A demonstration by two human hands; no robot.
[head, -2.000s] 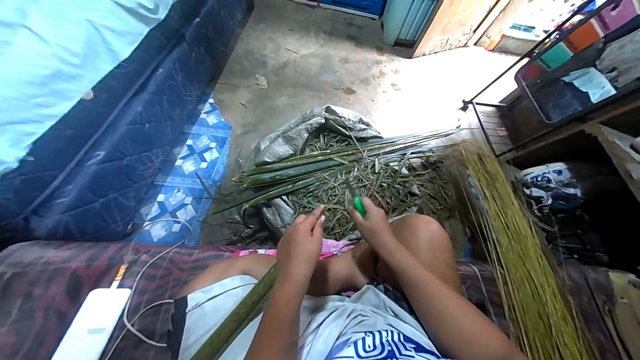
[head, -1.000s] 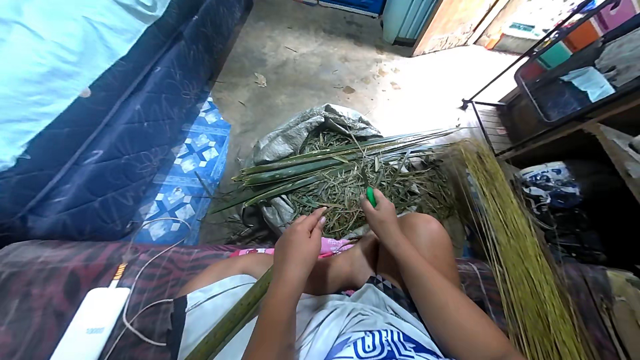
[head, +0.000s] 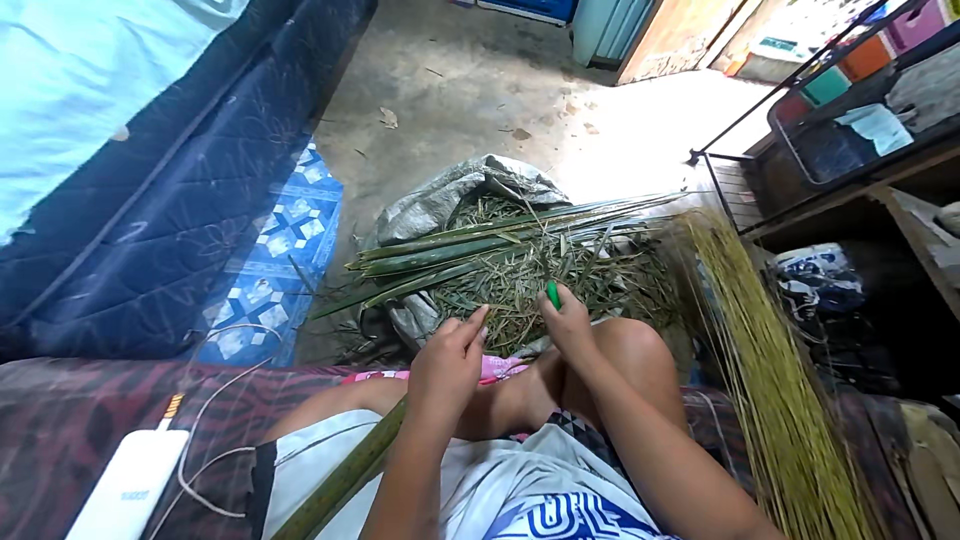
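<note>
My left hand [head: 448,367] is closed around the upper part of a green-brown palm frond stalk [head: 337,472], which runs down to the lower left across my lap. My right hand [head: 568,322] grips the green handle [head: 553,295] of a small knife; its thin dark blade points up and away over the shavings. Leaf shavings [head: 517,289] are heaped on an open woven plastic sack [head: 442,202] beyond my knees. Long green leaf strips [head: 435,259] lie across the heap. A bundle of thin yellow-green midribs [head: 772,360] rests to the right of my leg.
A blue mattress [head: 202,157] with a light sheet stands at the left, beside blue patterned floor covering [head: 262,300]. A white power bank [head: 131,480] with a cable lies on the patterned seat cover [head: 67,397]. A wooden shelf [head: 862,187] is at the right.
Between the earlier frames and now, my right hand with the green-handled knife has shifted slightly. My left hand stays in nearly the same place on the stalk.
</note>
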